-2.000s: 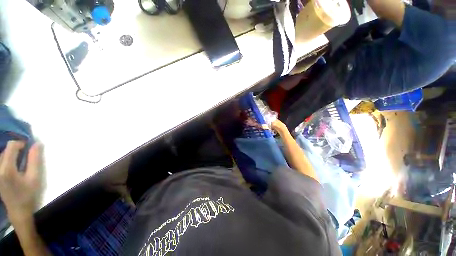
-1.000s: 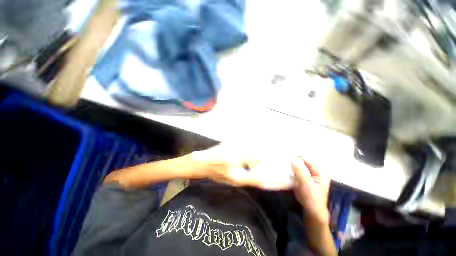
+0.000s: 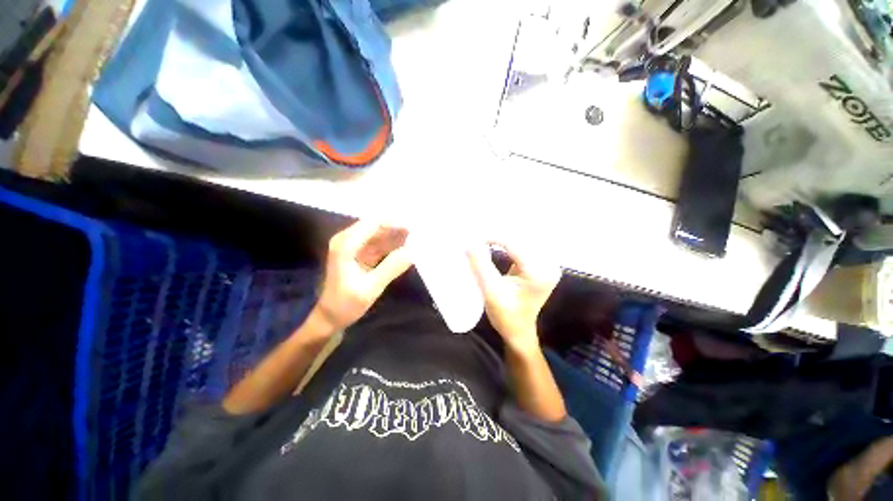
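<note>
A small white piece with a rounded lower end hangs over the table's front edge, between my hands. My left hand pinches its left side with thumb and fingers. My right hand holds its right side. The upper part of the piece blends into the bright white table, so its outline there cannot be told. The blue garment, dark and pale, lies bunched on the table to the left, with an orange curved strip at its near end.
The sewing machine head marked ZOJE is at upper right, with a blue knob. A black phone, striped strips and a cup lie right. Blue baskets stand below. Another person's arm shows at lower right.
The view has swung left from the machine and phone to the garment. My hands, apart at first, now hold the white piece between them at the table edge.
</note>
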